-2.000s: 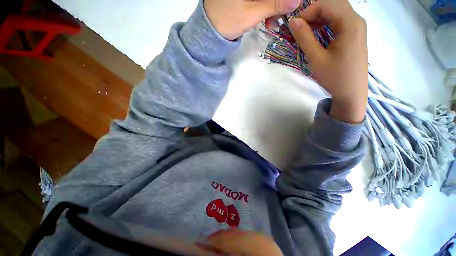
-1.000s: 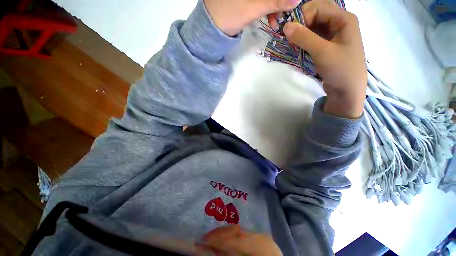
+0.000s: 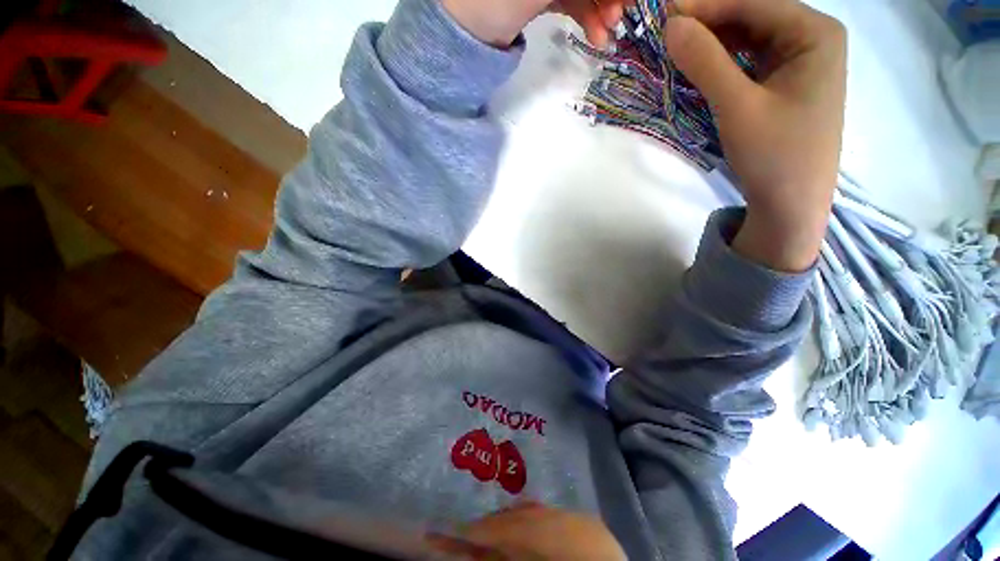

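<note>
Coloured thin wires (image 3: 658, 93) fan out from a bundle of white-grey cables (image 3: 877, 296) on the white table. Tiny white blocks sit at some wire tips. My right hand (image 3: 773, 110) is over the wires, with thumb and fingers closed on some of them near the top edge. My left hand (image 3: 504, 15) is cut off by the top edge. Its reddish fingertips show beside the wire tips, and its grip is hidden. The grey cables run right from under my right wrist to many pale ends.
The white tabletop (image 3: 592, 263) lies under my forearms. A red stool (image 3: 77, 71) stands on the brown floor at the upper left. A small cable bunch (image 3: 97, 400) shows at the left. A dark object (image 3: 806, 537) is at the bottom right.
My left hand has moved up and is further out of the picture. My right hand has shifted to the right. More of the coloured wires shows between the hands.
</note>
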